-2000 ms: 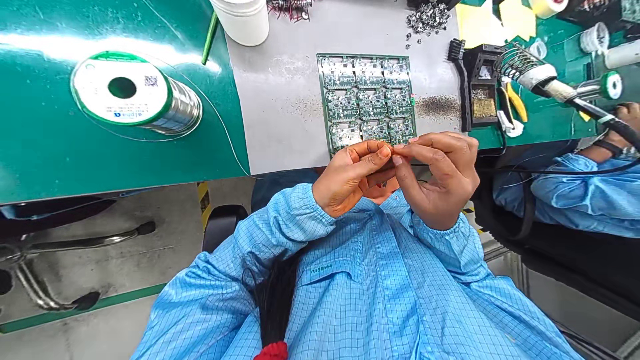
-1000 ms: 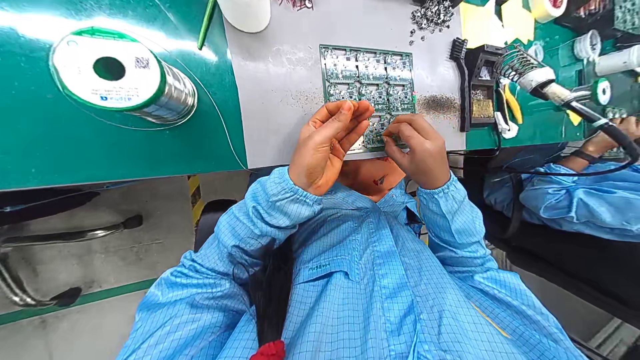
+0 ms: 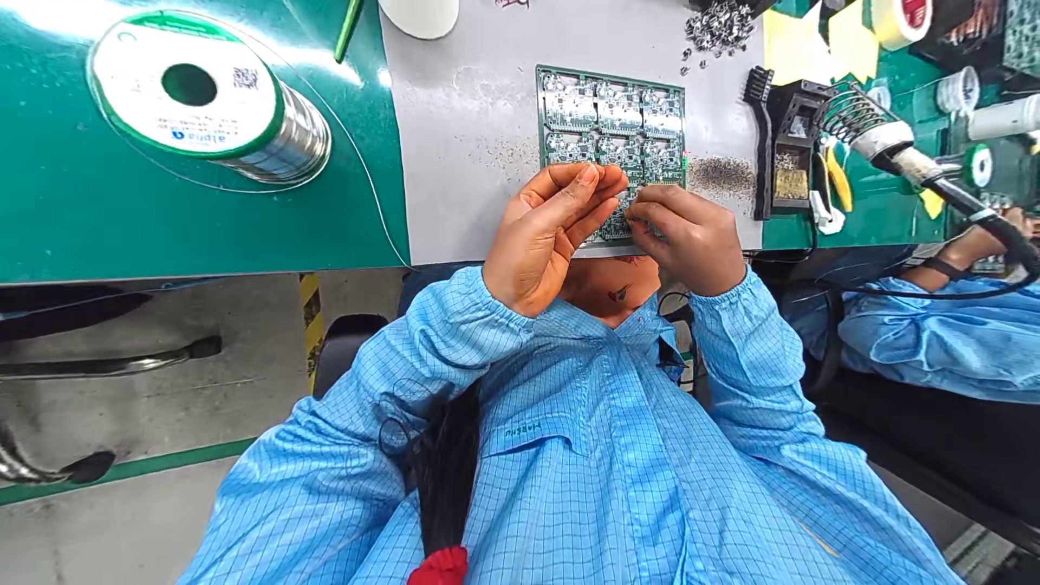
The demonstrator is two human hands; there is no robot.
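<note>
A panel of green printed circuit boards point(image 3: 613, 110) lies on the grey mat point(image 3: 455, 106), its near part hidden behind my hands. Over its near left edge, my left hand point(image 3: 556, 231) is raised and cupped, thumb close to the curled fingers; whether something small lies inside cannot be seen. My right hand point(image 3: 686, 236) is just beside it over the near right part of the panel, its fingers bent and fingertips close together; any small part between them is too small to make out. The two hands are apart.
A solder wire spool point(image 3: 203, 97) stands at the left, its loose wire reaching the mat. Small metal parts point(image 3: 719, 28) are heaped behind the panel. To the right are a black brush point(image 3: 761, 138), a soldering iron stand point(image 3: 800, 146), yellow-handled pliers point(image 3: 837, 179) and a co-worker's arm point(image 3: 967, 252).
Two seconds ago my hands met at the fingertips near the panel's near edge. They have since parted, and my left hand has turned into a raised cup.
</note>
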